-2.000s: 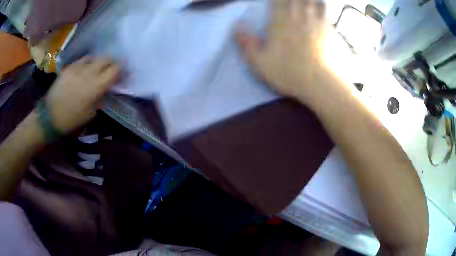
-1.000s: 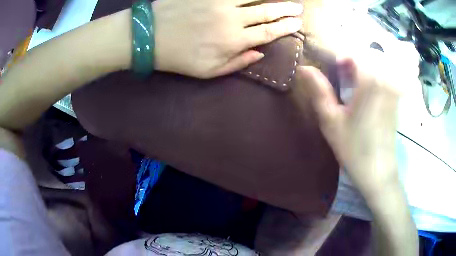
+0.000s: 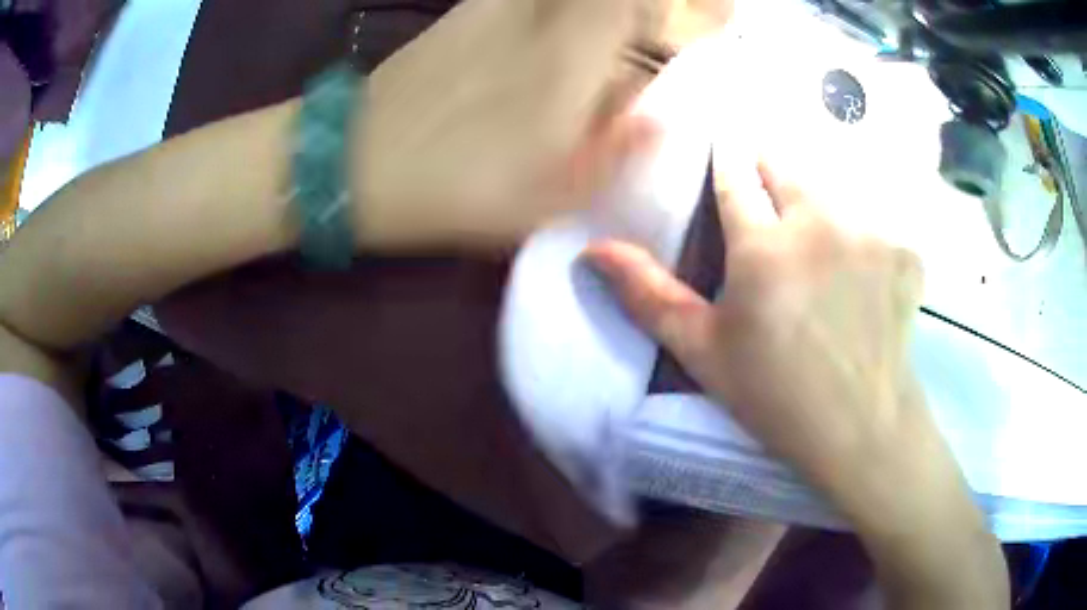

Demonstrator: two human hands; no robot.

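A large dark brown garment panel [image 3: 393,346] lies over the table and its front edge. White pocketing [image 3: 578,346] is folded up over the panel's right part, its rounded edge towards me. My right hand [image 3: 799,322] holds the white cloth and a dark brown layer beneath it, thumb on top. My left hand [image 3: 513,119], blurred and with a green bangle on the wrist, is at the upper edge of the white cloth; its fingertips are blurred against the bright light, so its grip cannot be told.
Dark machine parts [image 3: 971,143] stand at the upper right on the white table [image 3: 1025,441]. A round dark spot [image 3: 843,95] shows on the tabletop. The table's ruler-marked edge [image 3: 715,477] runs below my right hand. Brown cloth hangs at the lower left.
The panel's right part has been turned back, so white pocketing shows where the stitched flap was. My right hand has moved slightly left onto the cloth. My left hand has shifted slightly.
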